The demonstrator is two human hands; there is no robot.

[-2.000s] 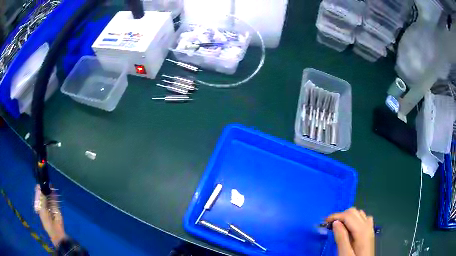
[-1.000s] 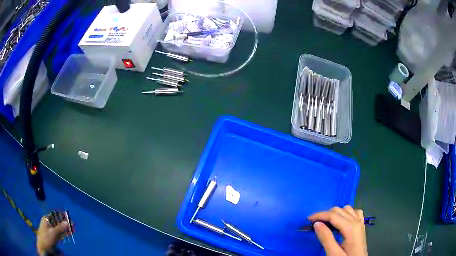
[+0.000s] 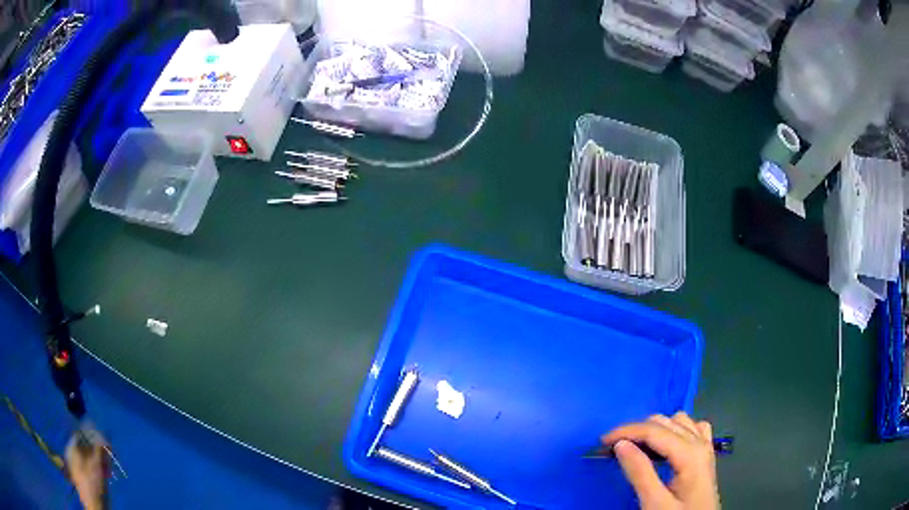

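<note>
My right hand (image 3: pixel 670 460) is at the blue tray's (image 3: pixel 558 349) right front corner, fingers closed around a slim blue-and-black pen-like tool (image 3: pixel 725 444), its dark tip pointing left. My left hand (image 3: pixel 88 466) is small and blurred at the lower left, beyond the bench edge, just below the end of the black hose; thin metal parts (image 3: pixel 115 460) stick out of it. Three metal parts lie in the tray's left front: one upright-slanting (image 3: pixel 399 400), two near the front wall (image 3: pixel 468 474). A white scrap (image 3: pixel 450 399) lies beside them.
A clear parts box (image 3: pixel 626 214) with rowed metal parts stands behind the tray. The black hose (image 3: pixel 48 229) hangs at the left. A white powered unit (image 3: pixel 229 90), small clear box (image 3: pixel 157 181), packets box (image 3: pixel 384 85) and several metal parts (image 3: pixel 314 177) are back left. A black flat object (image 3: pixel 782 234) lies right.
My left hand moved from the hose's lower end down and away with metal parts fanned in it, then back up to just below the hose end. My right hand shifted slightly left, keeping the tool.
</note>
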